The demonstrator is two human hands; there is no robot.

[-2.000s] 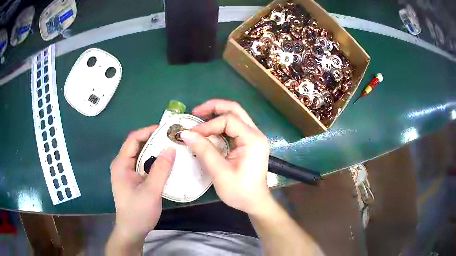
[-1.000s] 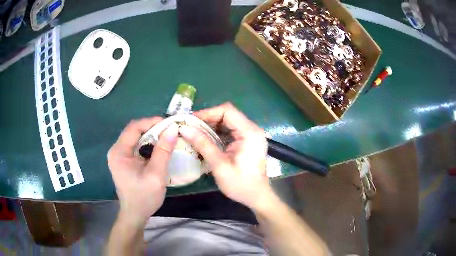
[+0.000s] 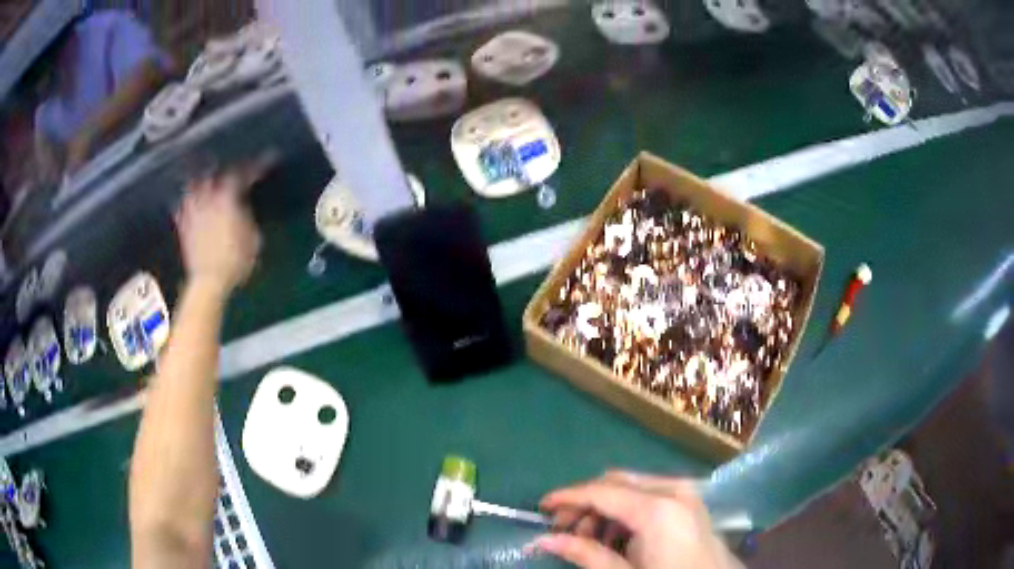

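My left hand [image 3: 219, 231] is stretched out to the upper left over the far side of the bench; it is blurred, and whether it holds anything does not show. My right hand [image 3: 639, 520] is at the bottom, its fingers around the handle of the mallet. The mallet's green, white and black head [image 3: 454, 500] lies to the left of the hand. A white housing cover [image 3: 295, 433] lies flat at the lower left, with two round holes at its upper end.
A carton of coppery rings [image 3: 634, 411] stands right of the black rectangular pad [image 3: 445, 295]. A screwdriver [image 3: 853, 298] lies further right. A perforated white strip [image 3: 237, 500] is partly behind my left arm. Half-assembled housings [image 3: 506, 150] stand beyond the pale divider [image 3: 300, 322]. A person [image 3: 106, 78] is at the upper left.
My hands have come apart, and the cover they held is no longer seen in them. My left hand has moved far up and left; my right has taken the mallet's handle. The view has shifted.
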